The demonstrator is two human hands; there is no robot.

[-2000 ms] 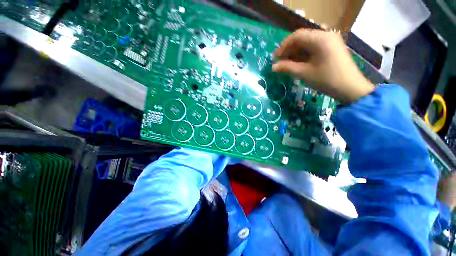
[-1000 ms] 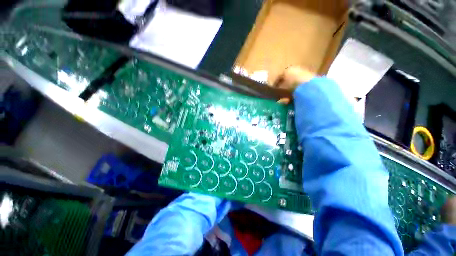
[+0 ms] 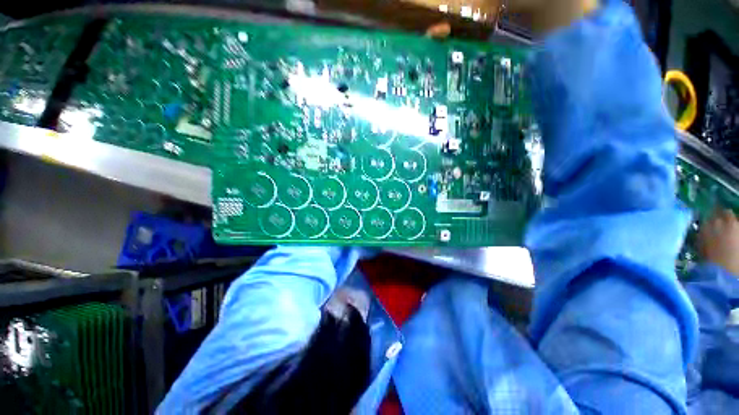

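Note:
A large green circuit board (image 3: 324,170) is tilted in front of me, above the line. White-outlined circles show near its lower edge. My left hand (image 3: 438,31) is mostly hidden behind the board; its sleeve goes under the near edge and one fingertip shows at the far edge, holding it. My right hand (image 3: 559,11) is blurred and cut by the top edge of the picture, at the cardboard box (image 3: 389,13) beyond the board. Whether it holds anything cannot be seen.
More boards (image 3: 130,77) lie on the line at left, crossed by a black bar (image 3: 71,71). A metal rail (image 3: 105,156) runs along the near side. A board rack (image 3: 73,348) stands lower left, a blue crate (image 3: 158,239) behind it. Another person's hand (image 3: 719,239) is at right.
My right hand moved from over the board to the cardboard box, and now sits higher in the picture at the top edge. The board is still held and looks more level.

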